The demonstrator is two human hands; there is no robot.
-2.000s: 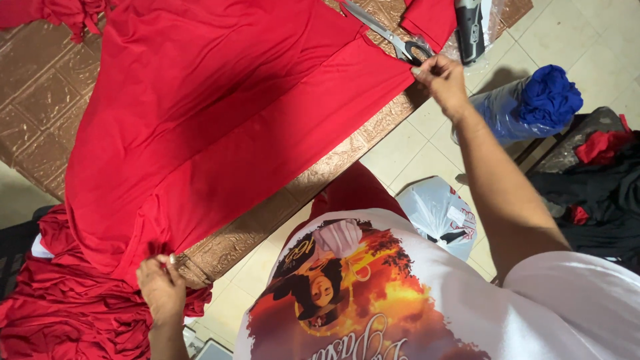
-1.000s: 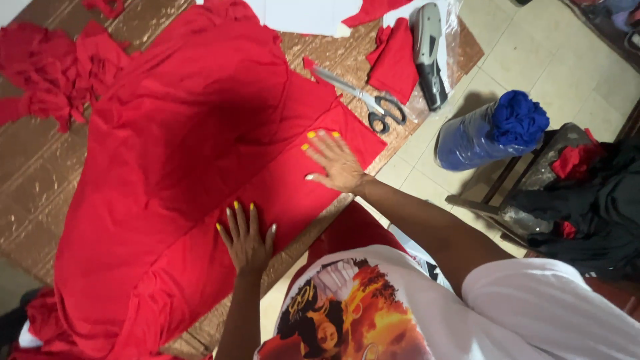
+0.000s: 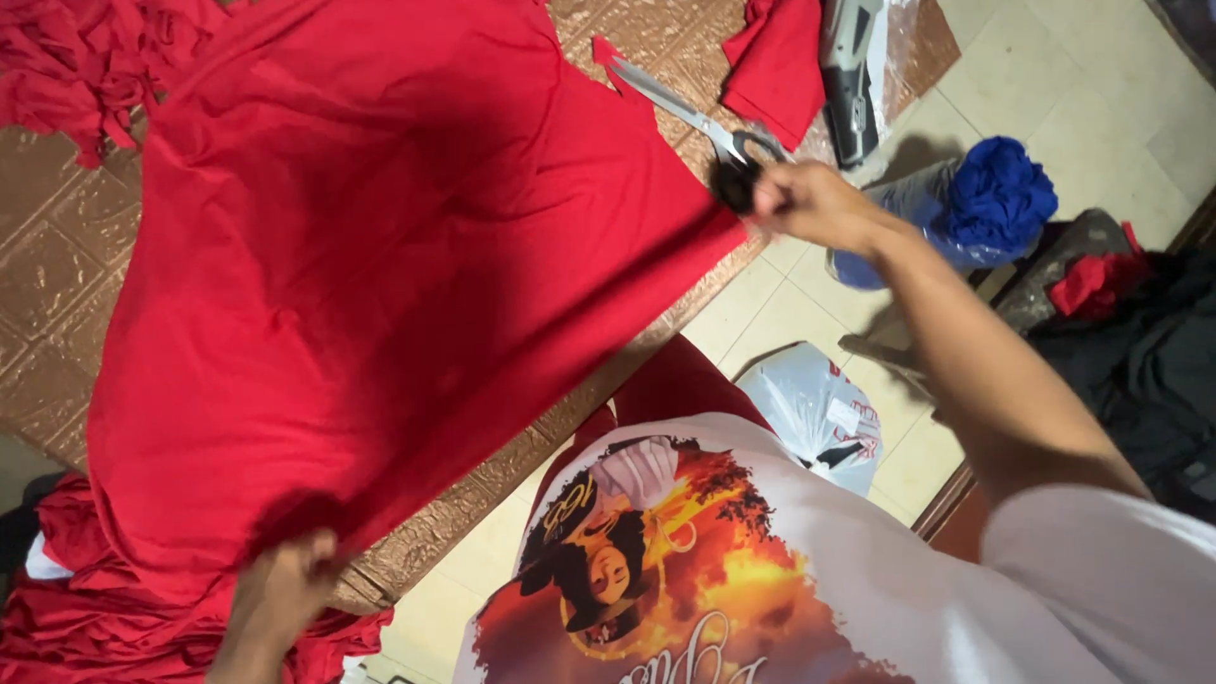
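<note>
A wide piece of red fabric (image 3: pixel 380 285) covers much of the brown embossed tabletop (image 3: pixel 47 256). My right hand (image 3: pixel 817 204) grips the fabric's corner at the table's near edge. My left hand (image 3: pixel 285 579), somewhat blurred, holds the same edge of the fabric at the lower left, and the cloth between the two hands is drawn fairly straight. Scissors (image 3: pixel 689 114) with black handles lie just beyond my right hand, their blade tips by a small pointed red scrap. A folded red piece (image 3: pixel 779 66) rests to their right, beside a grey and black handheld tool (image 3: pixel 852 85).
Red scraps (image 3: pixel 76 66) are heaped at the upper left. More red cloth (image 3: pixel 114 636) is piled at the lower left. On the tiled floor stand a clear wrapped bundle with blue cloth (image 3: pixel 1002 199) and a tied plastic bag (image 3: pixel 817 408). Black cloth (image 3: pixel 1140 370) lies at the right.
A second ago both hands lay flat on the red fabric with fingers spread. They have moved apart, the right to the corner by the scissors, the left to the lower left, and both grasp the edge.
</note>
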